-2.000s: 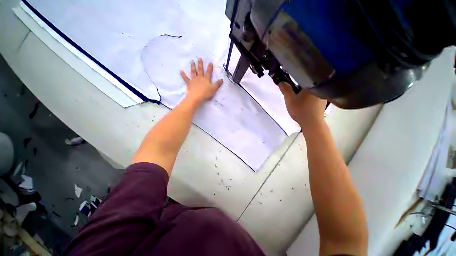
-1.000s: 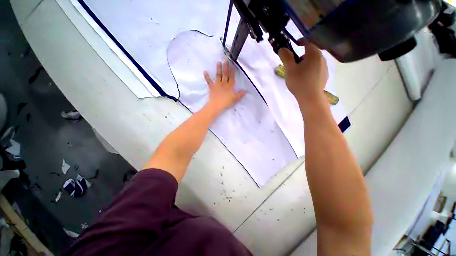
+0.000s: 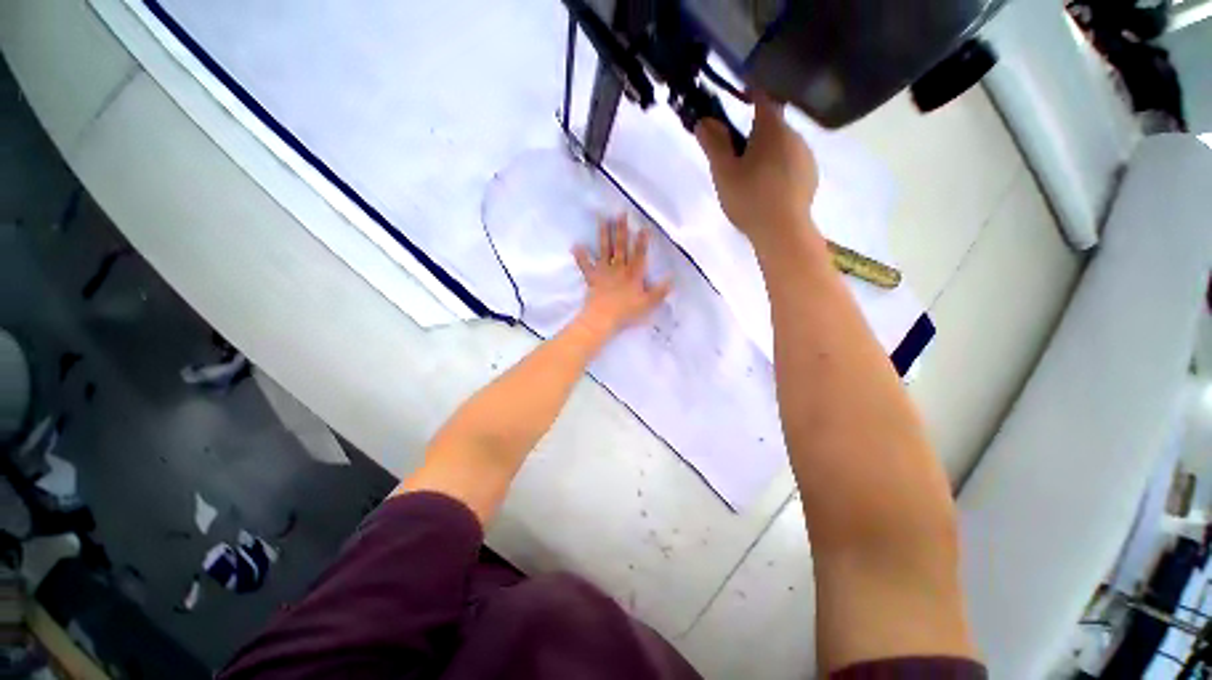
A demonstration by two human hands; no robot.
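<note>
The cutting machine (image 3: 851, 53) fills the top centre right, its motor cut off by the upper edge. My right hand (image 3: 764, 173) grips its black handle; part of the grip is hidden by my fingers. The upright knife and guard (image 3: 602, 113) stand in the fabric lay (image 3: 359, 120), at the top of a cut line. My left hand (image 3: 621, 279) lies flat with fingers spread on a pale lilac-topped piece (image 3: 691, 399), left of and below the knife. A curved cut line bounds this piece on its left.
A brassy bar weight (image 3: 864, 264) lies on the lay right of my right wrist. A navy edge (image 3: 913, 344) shows beyond it. White rolled material (image 3: 1110, 385) lies at the right. The pale table (image 3: 173, 199) curves left above a dark floor with scraps.
The machine and my right hand appear further left in the view. The knife stands near the curve's top end, where the cut now meets it. My left hand stays flat on the piece.
</note>
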